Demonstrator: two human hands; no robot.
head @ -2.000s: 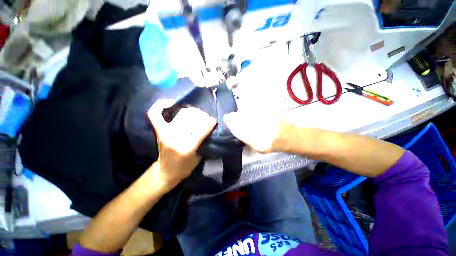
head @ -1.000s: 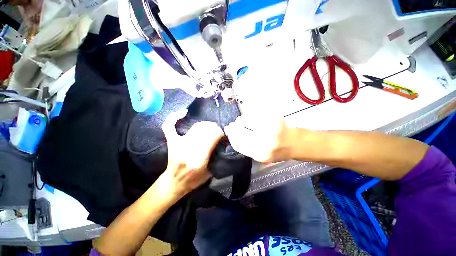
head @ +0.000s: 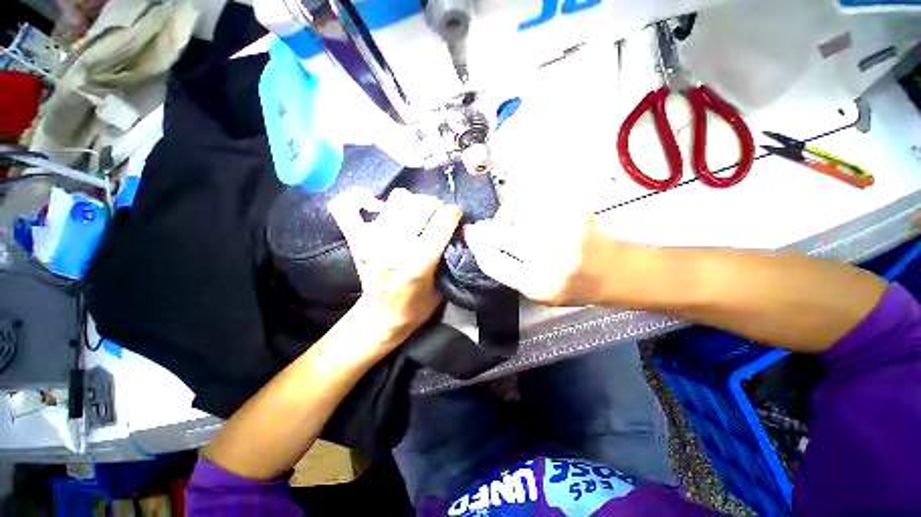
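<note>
The black fabric lies spread left of the needle and hangs over the table edge. A dark grey layer lies beside it and runs under the presser foot. My left hand is bare and pinches the grey layer just in front of the foot. My right hand is bare, overexposed, and pinches the same layer close to the left fingertips. The pinched edge is mostly hidden by the fingers. A black band hangs at the table's front edge below the hands.
Scissors with red handles and orange-yellow snips lie right of the needle. A light blue plastic piece is left of the needle. A blue crate stands low at right. Pale cloth is piled at upper left.
The view has shifted, so the machine sits higher in the picture. Both hands keep their pinch by the foot. The black band now loops further left below the hands.
</note>
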